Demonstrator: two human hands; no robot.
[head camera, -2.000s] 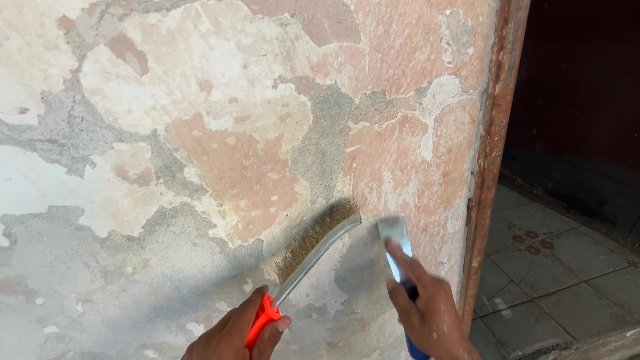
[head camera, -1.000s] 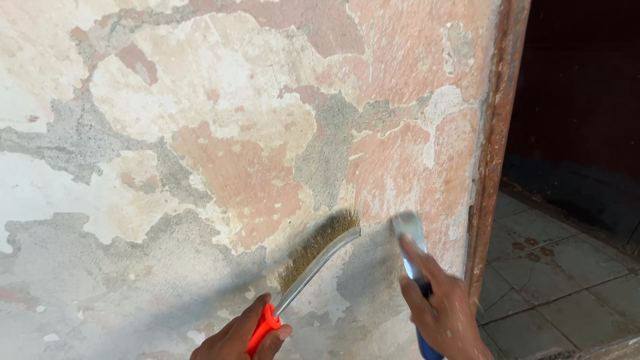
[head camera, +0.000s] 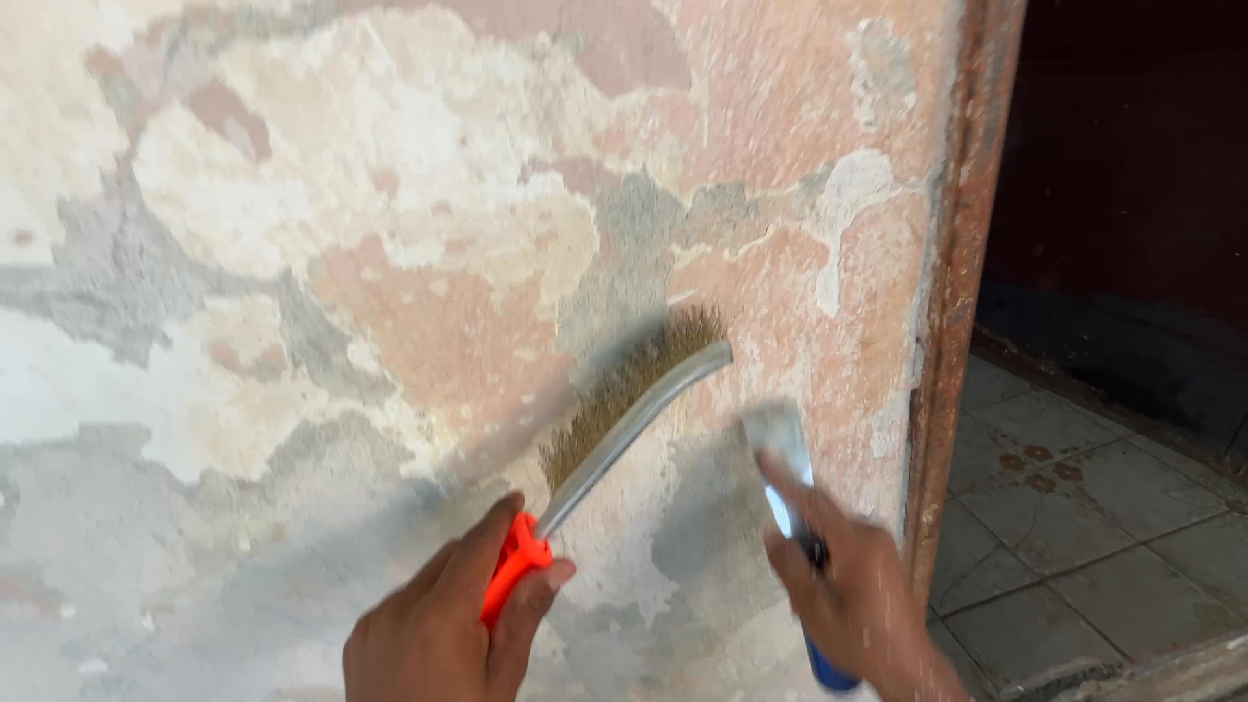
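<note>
At the lower middle, my left hand (head camera: 444, 614) grips the orange handle of a wire brush (head camera: 634, 414), whose brass-coloured bristles face up and left, close to the wall. To its right, my right hand (head camera: 853, 585) holds a putty knife (head camera: 780, 439) with a blue handle, the index finger laid along its metal blade. The blade's end is at the pinkish part of the wall; whether it touches cannot be told. The wall (head camera: 439, 331) shows patchy pink, cream, white and grey layers of peeled paint and plaster. Both tools cast soft shadows on it.
A worn reddish-brown door frame (head camera: 960, 292) borders the wall on the right. Beyond it lie a grey tiled floor (head camera: 1082, 526) with small flower marks and a dark surface (head camera: 1121, 146). A ledge (head camera: 1170, 673) runs across the lower right corner.
Both hands keep their holds on the brush and the putty knife. The putty knife's blade sits slightly lower on the wall than two seconds ago.
</note>
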